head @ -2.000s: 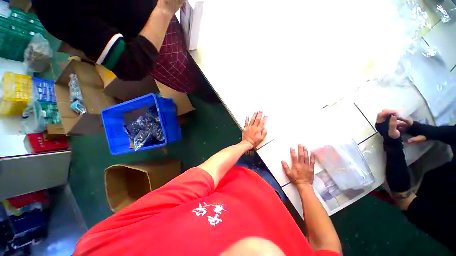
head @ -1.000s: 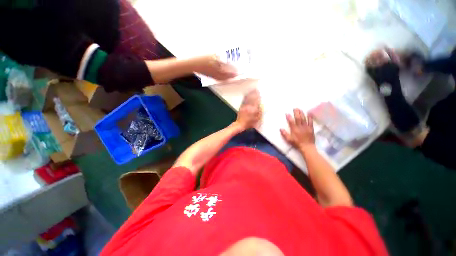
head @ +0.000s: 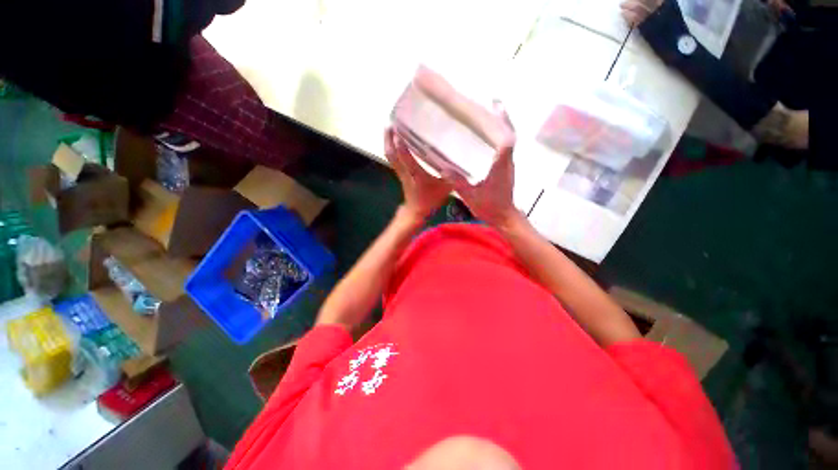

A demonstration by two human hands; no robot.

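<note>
A pale, pinkish carton (head: 446,124) is held between my two hands at the near edge of the white table. My left hand (head: 416,179) grips its left, near side. My right hand (head: 493,179) grips its right side, with the thumb and fingers around the corner. The carton is tilted and looks open at its upper side, with a flap raised; its inside is not clear. A glossy stack of clear bags (head: 602,133) lies to the right on a printed sheet (head: 599,184).
A blue crate (head: 241,321) with dark shiny pieces stands on the green floor, left. Brown boxes (head: 152,266) surround it. Yellow packs (head: 39,344) and a red pack (head: 136,393) sit on a low surface. One coworker (head: 101,55) is upper left, another (head: 712,69) upper right.
My hands have left the table top and now hold the carton. The coworker's hand that reached in from the left with a printed white piece is gone. The view has shifted.
</note>
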